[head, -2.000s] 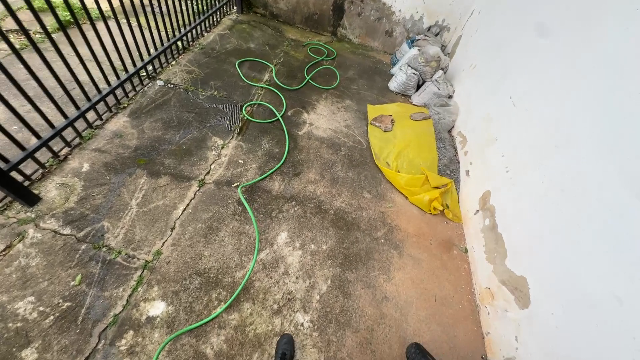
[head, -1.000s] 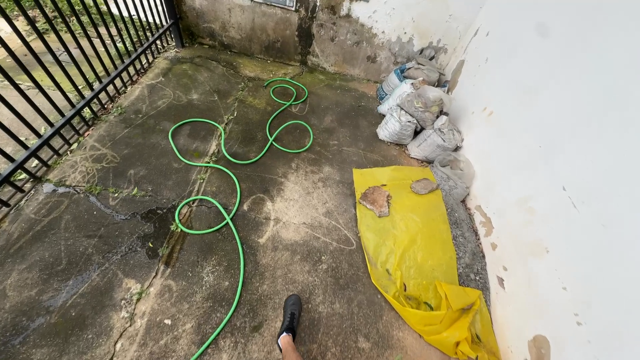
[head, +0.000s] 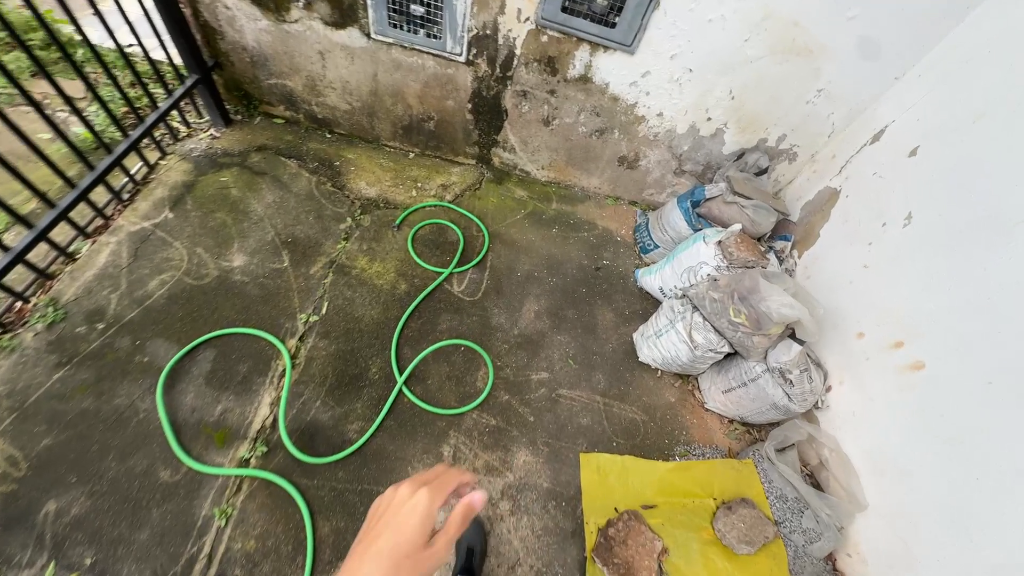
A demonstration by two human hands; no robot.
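One hand shows at the bottom middle of the head view. It looks like my left hand (head: pixel 424 520), thumb toward the right, fingers partly curled and blurred, with nothing seen in it. It hovers over the concrete floor, above a black shoe (head: pixel 470 548). Nearest to it on the left lies a green garden hose (head: pixel 296 492), looped across the floor, its free end near the back wall. To the right of the hand is a yellow plastic sheet (head: pixel 680 480) with a brown stone slab (head: pixel 628 544) and a smaller grey stone (head: pixel 744 526) on it. My right hand is out of view.
Several filled sacks (head: pixel 760 388) are heaped against the white wall (head: pixel 920 320) at right. An open plastic bag (head: pixel 812 464) lies on gravel beside the sheet. A black metal fence (head: pixel 96 172) stands at left. Two grated boxes (head: pixel 420 24) are set in the stained back wall (head: pixel 360 96).
A hand has come into view at the bottom. The view has moved forward, toward the back wall and the sacks. The hose and the stones lie as before.
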